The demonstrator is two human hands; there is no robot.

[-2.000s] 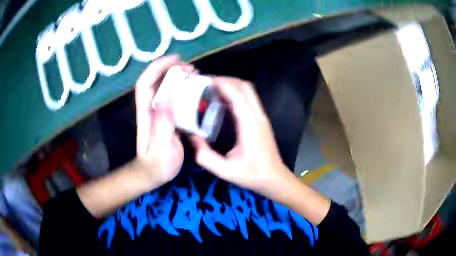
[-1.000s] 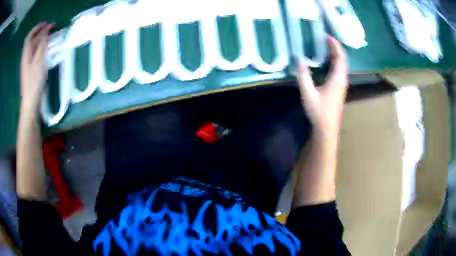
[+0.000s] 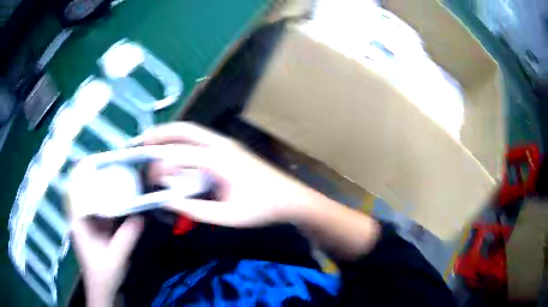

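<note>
My right hand [image 3: 216, 174] is around the near end of a white plastic housing [image 3: 114, 186], held above the bench edge. My left hand [image 3: 99, 240] grips the same housing at its far, disc end; part of this hand is hidden behind it. The picture is blurred, so I cannot tell if a small part is in my right fingers. More white housings [image 3: 87, 105] lie in an overlapping row on the green bench, and one with a round disc end lies at the row's far end.
The open brown carton [image 3: 360, 126] stands right of the bench edge with white contents [image 3: 384, 51]. Red stools [image 3: 484, 255] are on the floor at the right. A dark round device [image 3: 81, 9] and a grey block [image 3: 42, 101] are on the far side of the green bench [image 3: 210, 33].
My hands have come together from the two ends of the row and now hold one housing. The view has turned right, showing more of the carton.
</note>
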